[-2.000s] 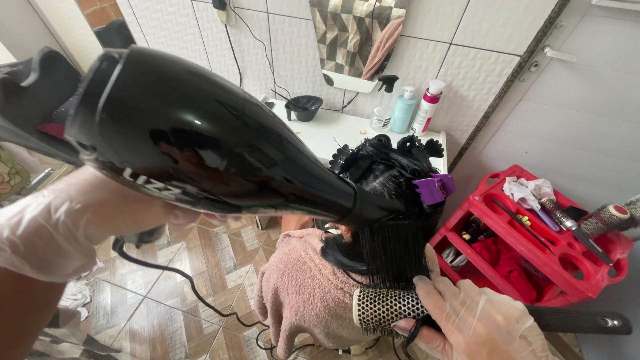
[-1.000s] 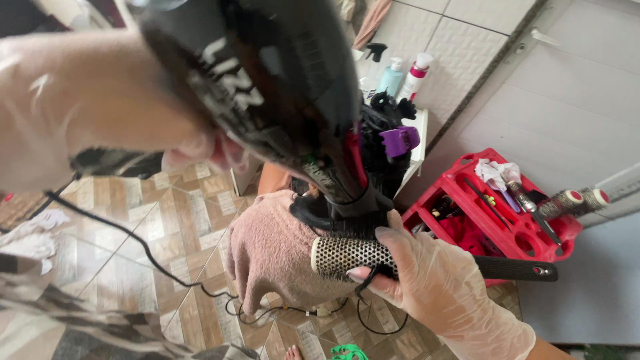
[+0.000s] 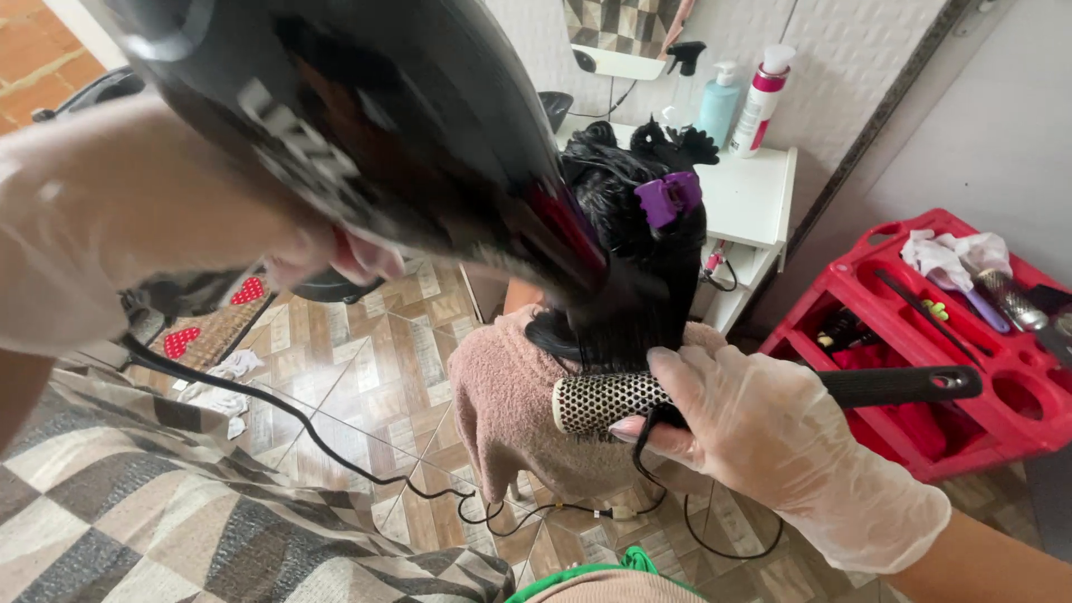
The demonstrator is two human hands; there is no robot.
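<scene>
My gloved left hand (image 3: 335, 251) is closed on a black hair dryer (image 3: 402, 142), partly hidden behind its body. The dryer's nozzle points down at the dark, damp hair (image 3: 620, 201) of a seated person. In my gloved right hand (image 3: 737, 419) is a round vented brush (image 3: 611, 404) with a black handle; a section of hair runs down from the head to its barrel, and a loose strand hangs by my fingers. A purple claw clip (image 3: 668, 199) and black clips (image 3: 682, 142) hold up hair on top. A pink towel (image 3: 511, 394) covers the person's shoulders.
At the right stands a red tool cart (image 3: 930, 435) with brushes and combs. A white shelf (image 3: 745, 197) against the tiled wall bears a spray bottle, a blue pump bottle (image 3: 718, 105) and a white-and-pink bottle (image 3: 760, 105). A black cord (image 3: 318, 435) hangs over the tiled floor.
The dryer has stayed close to the hair, tilting from its flatter position two seconds ago to a steeper one. The brush is still in my right hand at the hair. The view has shifted.
</scene>
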